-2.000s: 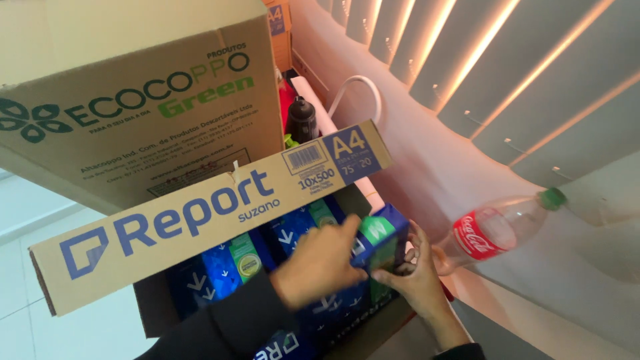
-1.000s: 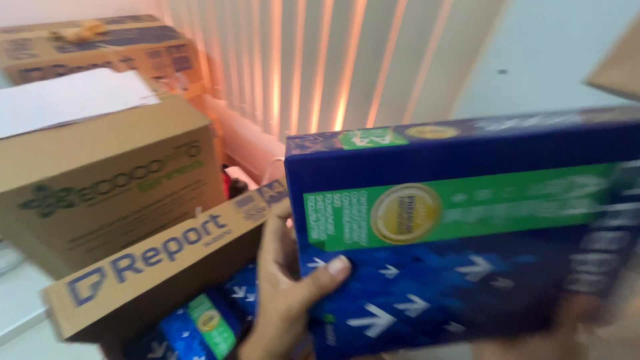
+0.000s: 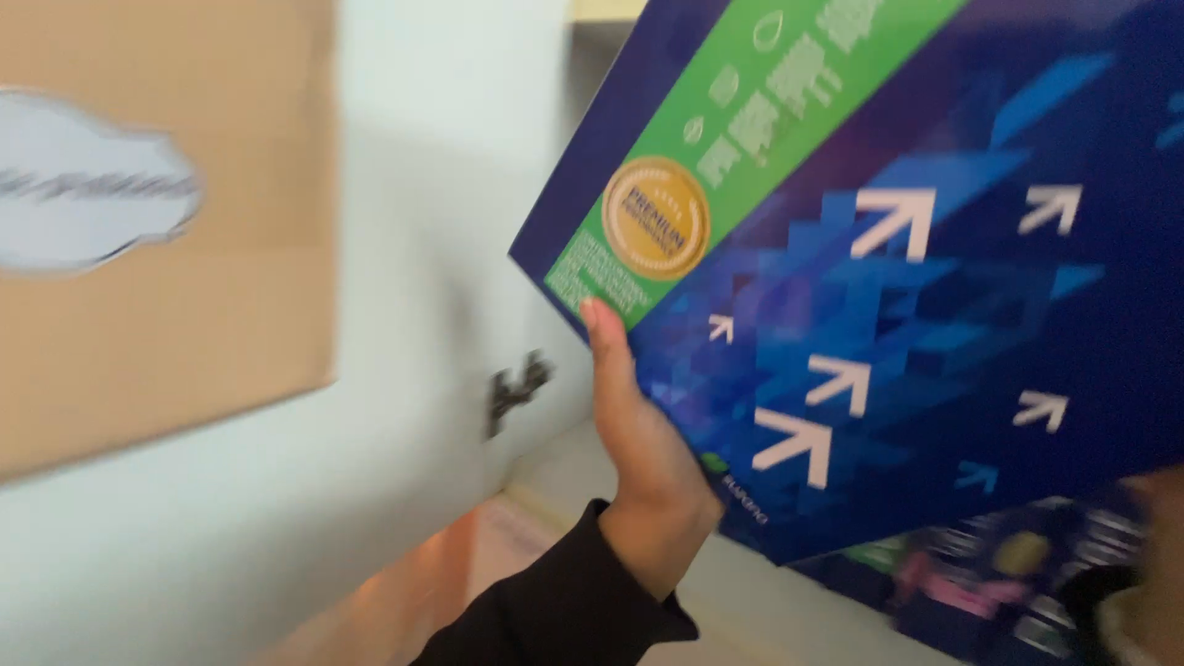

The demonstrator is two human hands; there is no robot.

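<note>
A blue ream of Report paper [image 3: 888,305], with a green band, a gold seal and white arrows, fills the right half of the view, tilted. My left hand [image 3: 647,435] grips its lower left edge, thumb on the front face and fingers hidden behind. At the right edge, a blurred patch of skin under the ream [image 3: 1156,518] seems to be part of my right hand; most of it is hidden, and its fingers cannot be made out.
A cardboard box [image 3: 268,277] with a white label is at the left against a pale surface. A dark metal hinge [image 3: 513,393] shows beside the ream. Below right are blurred dark blue packages [image 3: 962,592] with a pink item.
The ream, partly in the open carton two seconds ago, has been lifted out and is now tilted up close to the camera. The view has swung away from the cartons.
</note>
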